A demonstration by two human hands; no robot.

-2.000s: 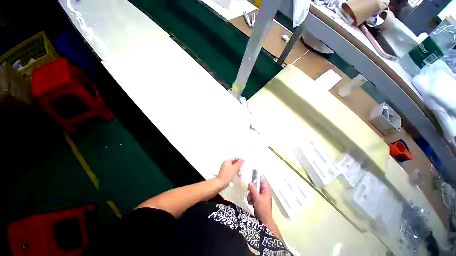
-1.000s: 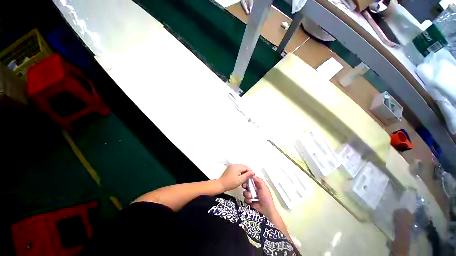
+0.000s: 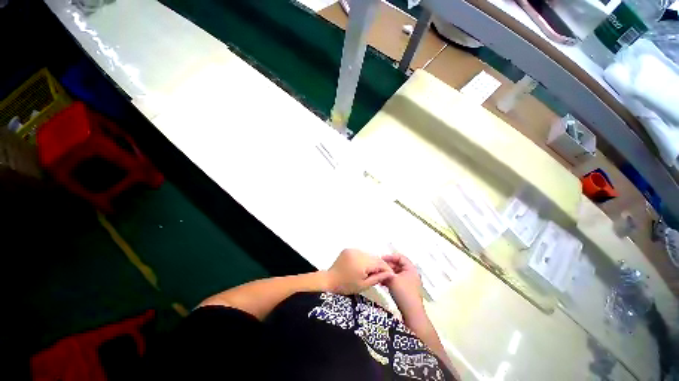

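My left hand [image 3: 354, 271] and my right hand [image 3: 404, 281] are bare and meet fingertip to fingertip over the near edge of the white table [image 3: 246, 160]. A slim pale device [image 3: 384, 293] shows faintly below the joined fingers, on my right hand's side; the fingers hide most of it. What my left fingers pinch is hidden. A white moulded tray [image 3: 438, 269] lies just beyond my right hand, its detail washed out by glare.
White tray stacks [image 3: 476, 216] stand on the raised yellowish board [image 3: 484, 152], with more trays [image 3: 552, 257] to their right. Clear polybags [image 3: 627, 296] lie at far right. Thin grey sticks [image 3: 326, 155] lie farther along the table. A red stool [image 3: 93, 152] stands at left.
My hands have closed together, covering the slim device that showed in my right hand. Another person's arm at the right, by the polybags, has gone from view.
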